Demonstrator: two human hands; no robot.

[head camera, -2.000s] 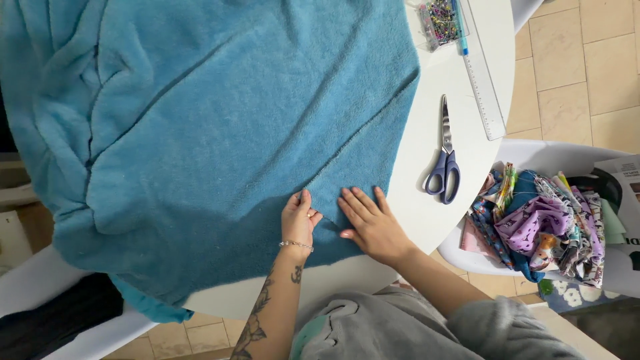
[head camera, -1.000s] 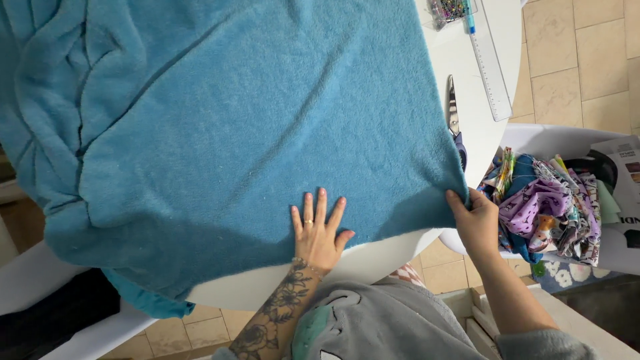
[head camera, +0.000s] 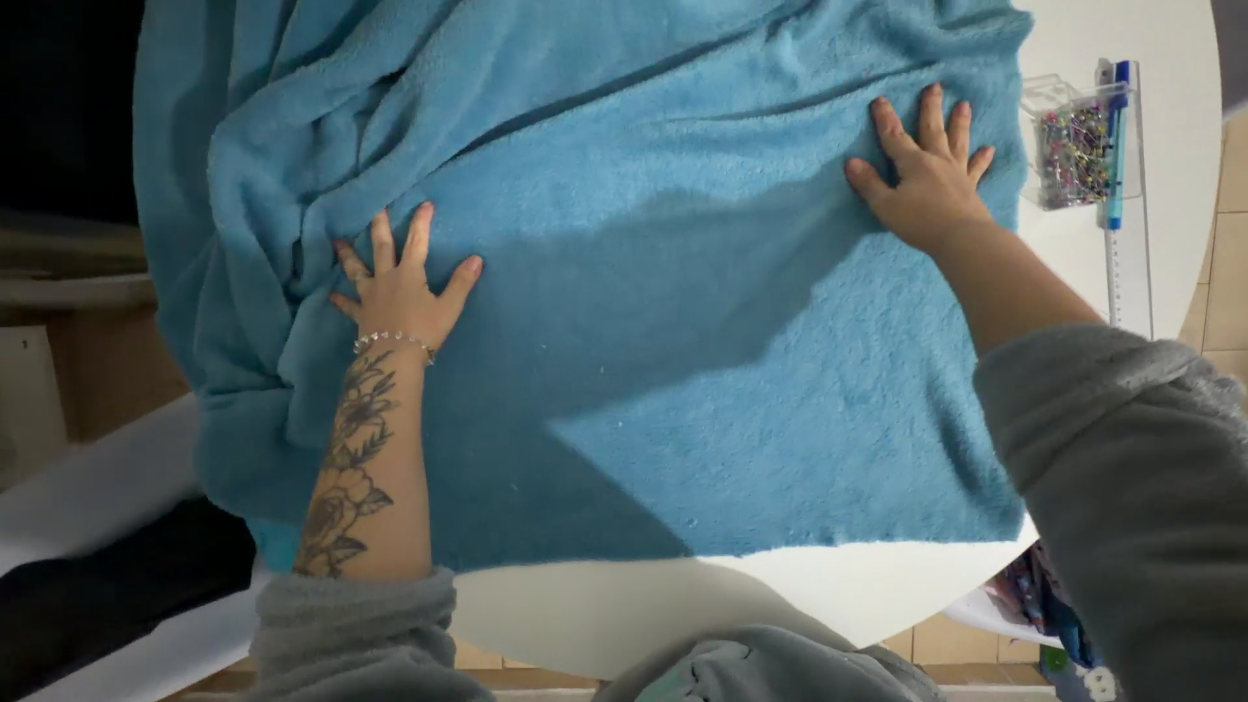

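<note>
A blue fleece fabric lies spread over a round white table, smooth near its front edge and bunched in folds at the left and top. My left hand rests palm down on it beside the left folds, fingers spread. Near the right edge of the cloth, my right hand also presses flat with its fingers apart. Neither hand grips anything. No scissors show in the current view.
Right of the cloth are a clear plastic box of colored-head pins, a blue pen and a transparent ruler. Patterned fabrics show at lower right. A black cloth lies over a white chair at lower left.
My right hand has let go of the cloth's near right corner and lies flat farther up its right side. My left hand has moved up and left. The view has shifted.
</note>
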